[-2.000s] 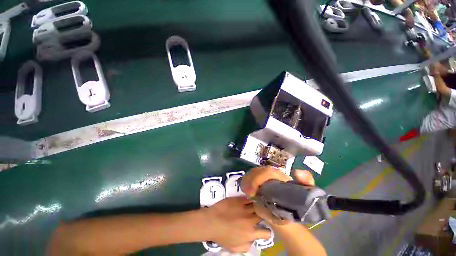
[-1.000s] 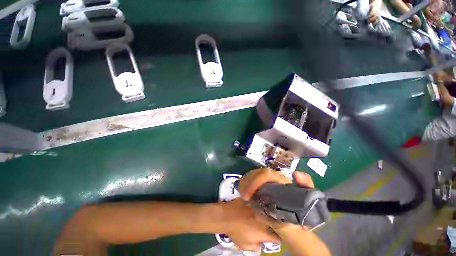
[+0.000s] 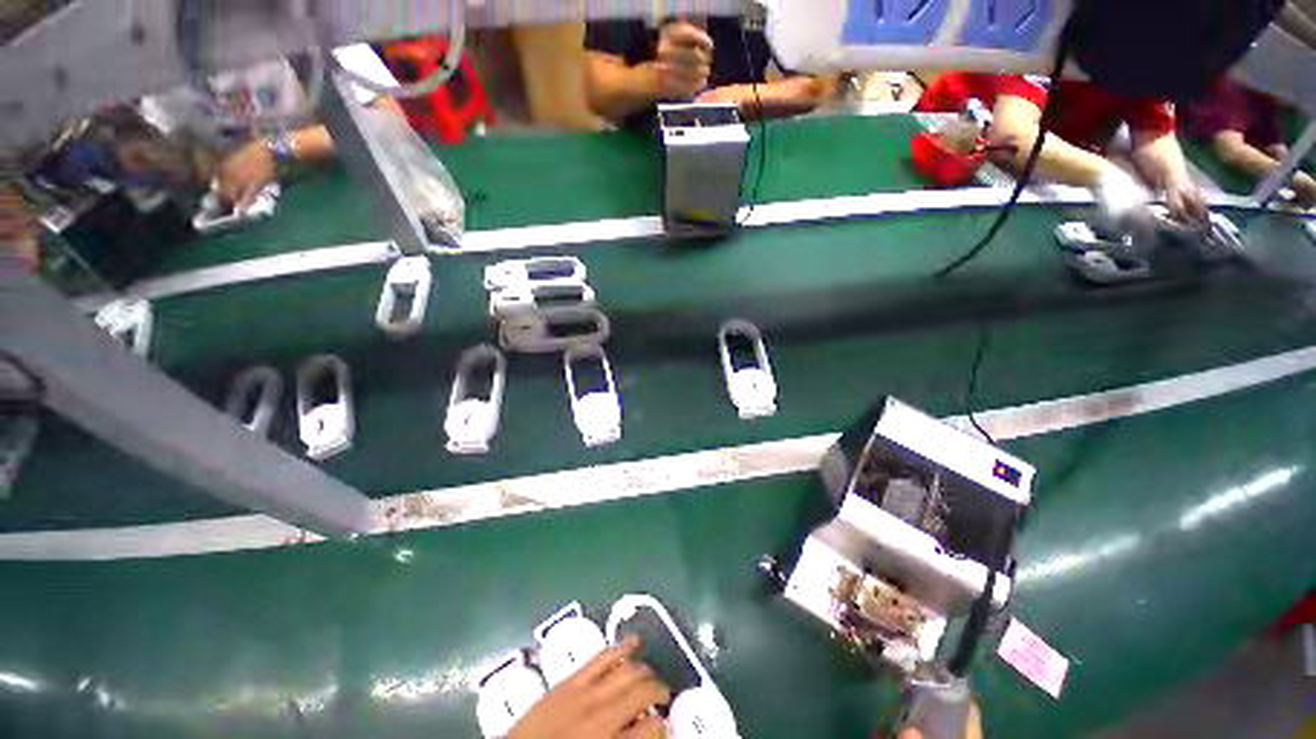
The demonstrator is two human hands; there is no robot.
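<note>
My left hand lies at the bottom centre, fingers spread over white looped housings on the green work surface. Another white housing lies at its right with its loop pointing up and left. My right hand is mostly cut off by the bottom edge. It is around the grey electric screwdriver, whose front is near the white and black screw feeder. The screwdriver's tip is hard to make out against the feeder's front mechanism.
Several white housings lie on the green conveyor beyond the worn white strip. A pink label lies right of the feeder. Across the belt stand a second feeder and several people. Grey metal bars cross the left and top.
The view has tilted up, showing the far side. My right hand and screwdriver have moved from over my left hand to the feeder's front. More of the housings under my left hand shows.
</note>
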